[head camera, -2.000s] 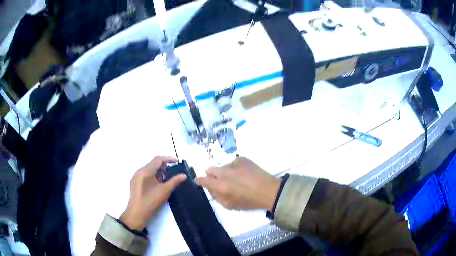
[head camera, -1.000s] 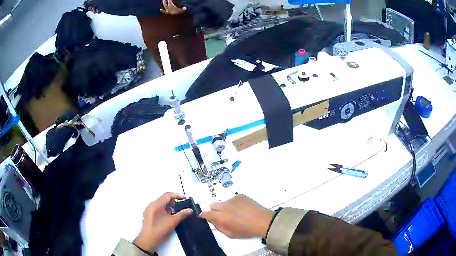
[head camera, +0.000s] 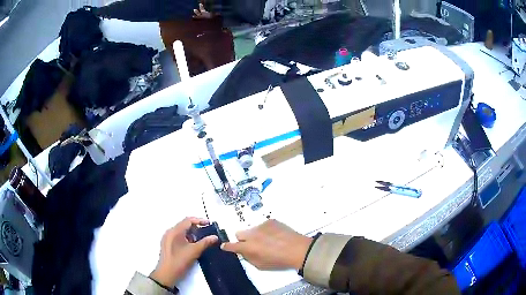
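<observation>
A black strip (head camera: 224, 271) runs from the bottom edge up to my hands, in front of the needle area. Its upper end looks folded over. My left hand (head camera: 183, 249) grips this end between thumb and fingers. My right hand (head camera: 266, 245) pinches the strip's right edge at the same end; its other fingers are curled. The presser foot and needle area (head camera: 232, 199) is just beyond my hands, and the strip is not under it. The grey cylinder attachment (head camera: 252, 197) sits right of the needle.
The white sewing machine (head camera: 357, 86) carries a spare black band (head camera: 311, 121) over its arm. Open thread snips (head camera: 398, 189) lie at right. Dark garments (head camera: 81, 213) heap at left. Blue crates (head camera: 481, 256) stand lower right. A person in brown (head camera: 199, 43) is behind.
The camera view tilted up, then shifted slightly. My hands stay on the strip's end, with small finger movements; my right fingertips now sit a little lower along its edge.
</observation>
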